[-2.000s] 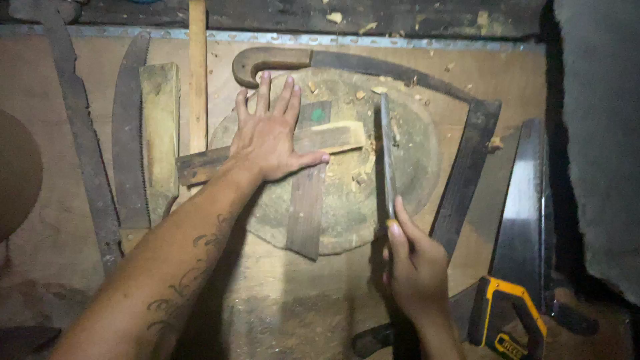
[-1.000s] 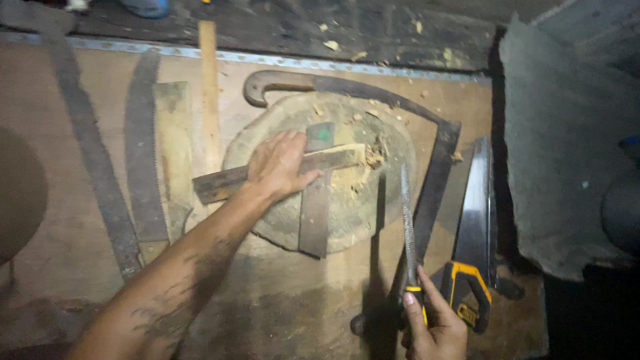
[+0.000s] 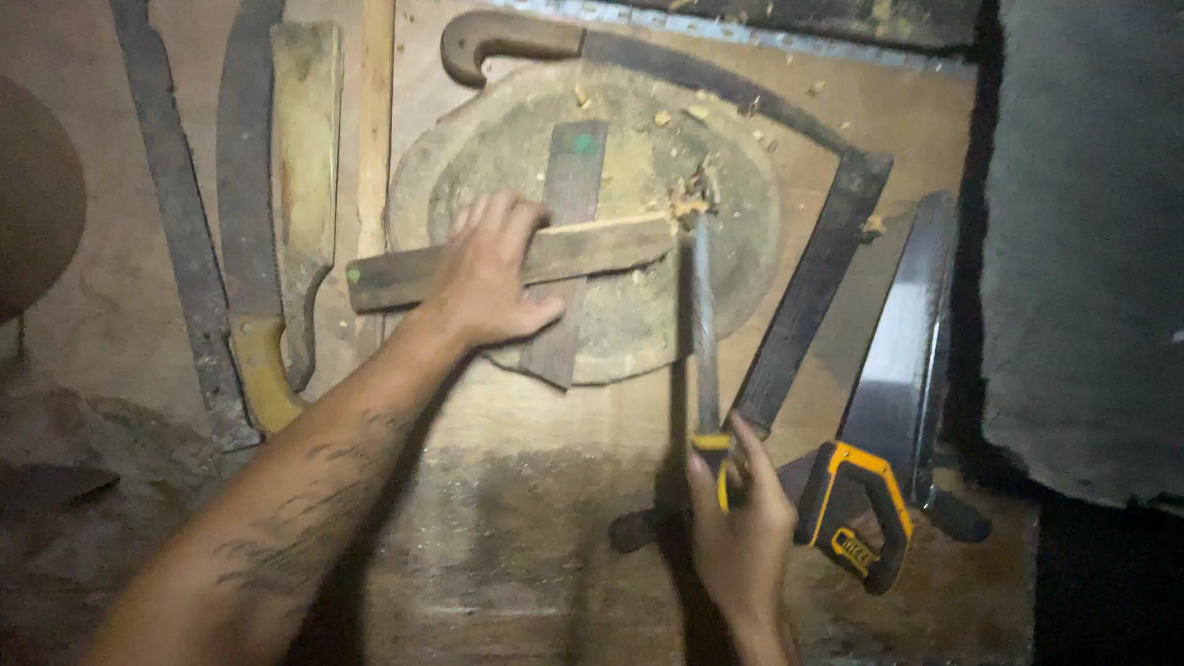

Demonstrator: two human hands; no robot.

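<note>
My left hand (image 3: 490, 268) presses on a dark strip of wood (image 3: 601, 252), its fingers over the far edge and thumb on the near side. That strip has a pale cut at its right end and lies across a second dark strip (image 3: 575, 171), both on a round wooden block (image 3: 647, 324). In my right hand (image 3: 745, 527) is a rasp (image 3: 706, 342) with a black and yellow handle; its blade points away from me, the tip close to the wood's right end and some wood shavings (image 3: 689, 205).
A curved blade with a wooden handle (image 3: 527, 37) lies along the block's far edge. To the right are a dark flat blade (image 3: 814, 287) and a handsaw (image 3: 856, 518). Old saw blades (image 3: 250, 185) and a wooden piece (image 3: 305, 139) lie left. A grey slab (image 3: 1082, 231) stands far right.
The upper wood strip now reaches farther left across the lower one, with my left hand on its left part. The rasp's tip has come nearer the strip's right end than one second ago.
</note>
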